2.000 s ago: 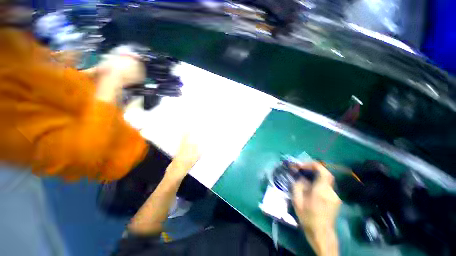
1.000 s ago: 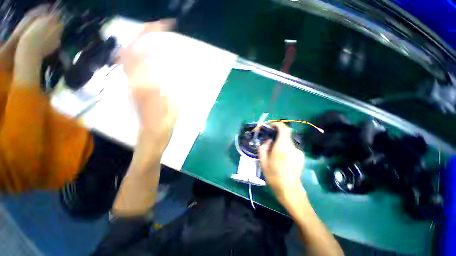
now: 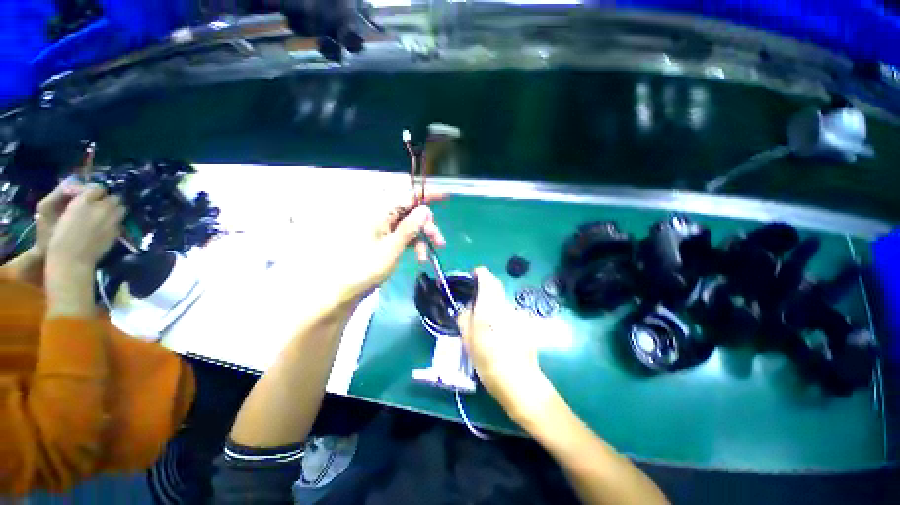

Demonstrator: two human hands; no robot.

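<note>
A white housing [image 3: 449, 363] stands on the green mat near the bench's front edge, with a white cable trailing off the edge. A black round part [image 3: 431, 302] sits in its top. My right hand [image 3: 493, 340] grips the housing's right rim. My left hand [image 3: 395, 247] is above and left of the cup, its fingers closed on the wire harness [image 3: 415, 173]. Thin red and dark wires with small white plugs stick up from those fingers, and a lead runs down into the cup. The fingertips inside the cup are partly hidden.
Black shells [image 3: 655, 337] are heaped on the right of the green mat [image 3: 553, 414]. Small black discs [image 3: 517, 265] lie between. A person in orange sleeves [image 3: 89, 395] works at left by black parts on the white sheet [image 3: 266, 286]. A white housing [image 3: 839, 130] lies on the dark green belt.
My left hand has moved right from over the white sheet and taken hold of the wires. My right hand stays at the housing. The view has shifted, and a white housing shows on the belt.
</note>
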